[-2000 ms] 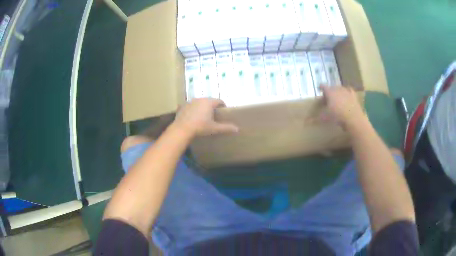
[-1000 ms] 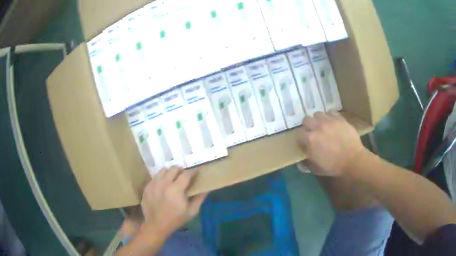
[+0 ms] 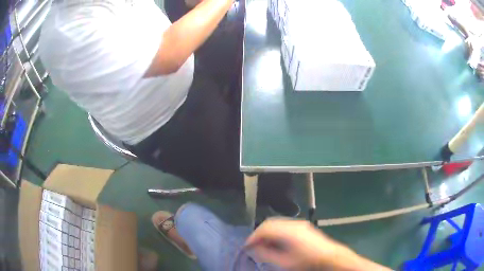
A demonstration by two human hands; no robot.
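The open brown shipping carton (image 3: 118,233) stands on the floor at the lower left, cut off by the picture's edge, with rows of white retail boxes (image 3: 53,233) inside. A block of white retail boxes (image 3: 331,47) stands on the green worktable (image 3: 318,132). My right hand (image 3: 286,244) is low at the centre, in front of the table edge, away from the boxes. It is blurred, with curled fingers, and no object shows in it. My left hand is not identifiable; a small skin-coloured patch beside the carton is unclear.
A person in a white shirt (image 3: 117,69) sits left of the table. A blue stool (image 3: 451,238) stands at the lower right. Table legs and a pale crossbar (image 3: 371,216) run below the table edge. A rack with blue parts (image 3: 16,132) is at far left.
The view has swung from the carton to the worktable; the carton now shows at lower left. My right hand is off the carton's near edge. My left hand can no longer be made out.
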